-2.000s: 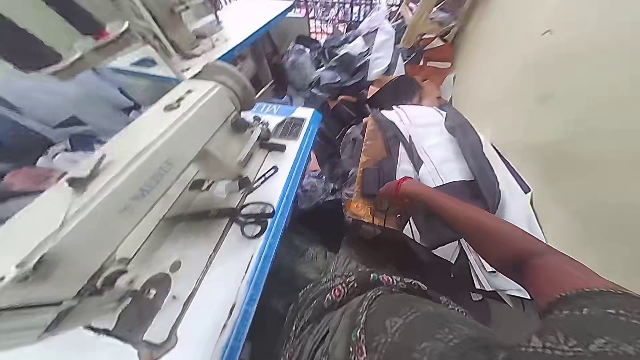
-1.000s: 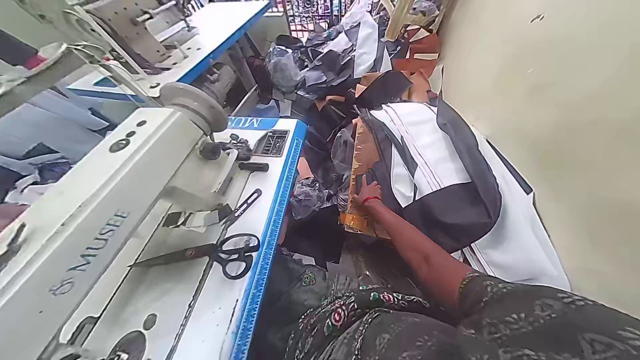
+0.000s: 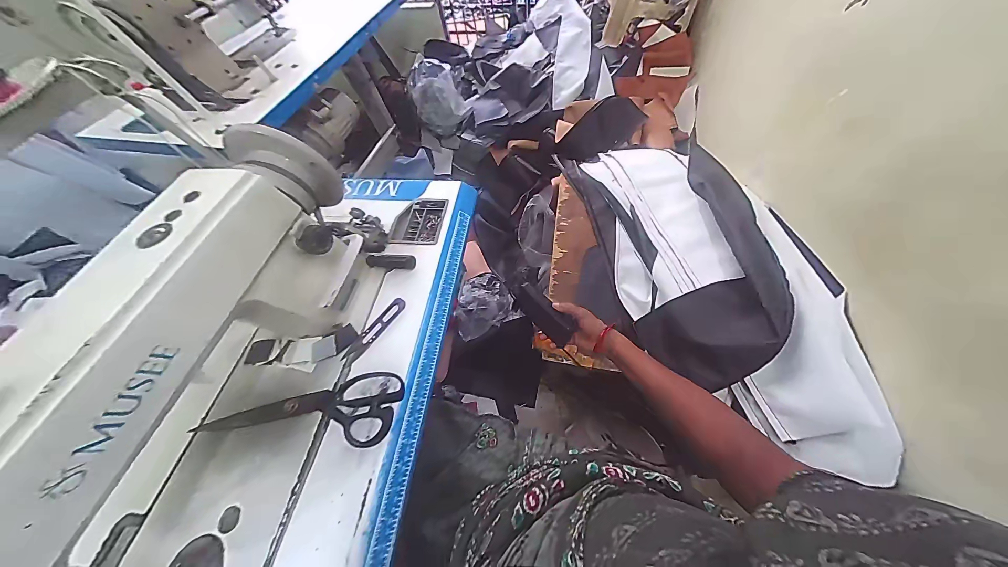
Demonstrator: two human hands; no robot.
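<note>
My right hand [image 3: 584, 329], with a red band at the wrist, is closed on a dark folded piece [image 3: 545, 313], perhaps fabric. It is at the near corner of a worn cardboard box [image 3: 568, 244]. Over the box lie black and white sewn panels [image 3: 677, 220]. My left hand is not in view. To the left stands a Musee sewing machine [image 3: 150, 331]; black-handled scissors [image 3: 339, 409], a thread snipper [image 3: 382, 321] and small fabric scraps [image 3: 303, 350] lie on its table.
A ruler strip runs along the blue edge of the machine table [image 3: 429, 354]. A compartment tray [image 3: 421, 221] sits at its far corner. Beyond are heaped fabric scraps [image 3: 512, 87] and a second machine table [image 3: 315, 39]. A wall [image 3: 866, 157] rises on the right.
My right hand now holds up a dark piece at the box's near corner; one second ago the hand rested at the box edge. The view has shifted somewhat.
</note>
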